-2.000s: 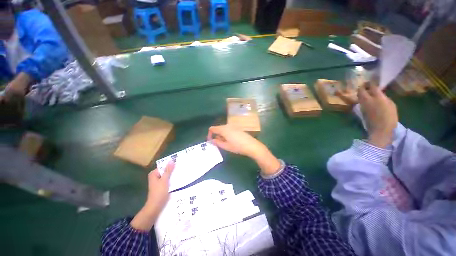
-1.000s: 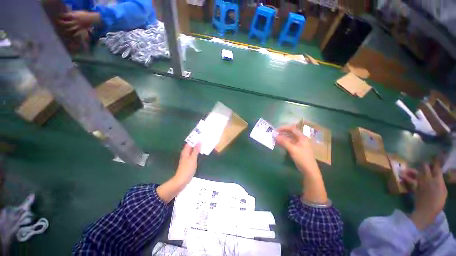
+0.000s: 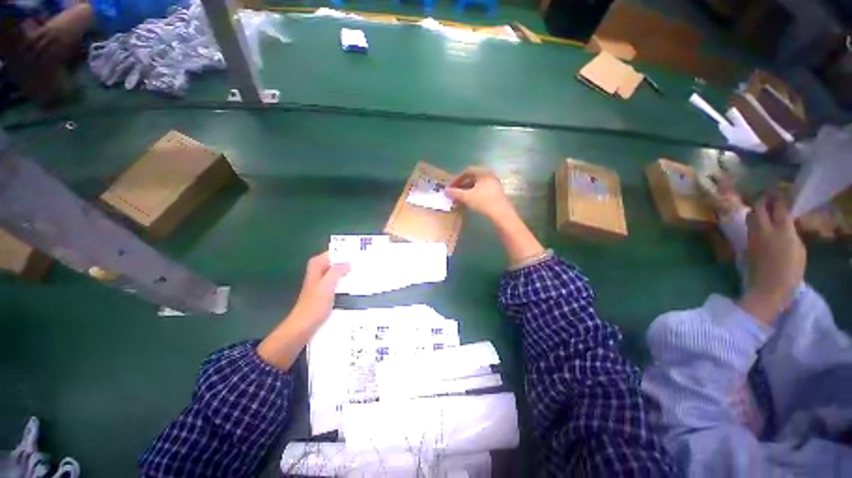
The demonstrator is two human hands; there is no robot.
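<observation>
My left hand holds a label sheet by its left end. The sheet has one printed label at its upper left and is otherwise blank white. My right hand pinches the right edge of a small white label, which lies on the top of a kraft box. The box is tilted on the green table, and the sheet overlaps its lower edge. A stack of printed label sheets lies in front of me, with curled blank backing paper over its lower part.
A plain kraft box stands at left beyond a grey metal post. Labelled boxes stand at right, near a neighbour's hand and pale striped sleeves. White cables are heaped at upper left, with more at lower left.
My right hand has brought the loose label onto the box in the middle. My left hand has lowered the sheet, now turned nearly level. The camera view has also shifted.
</observation>
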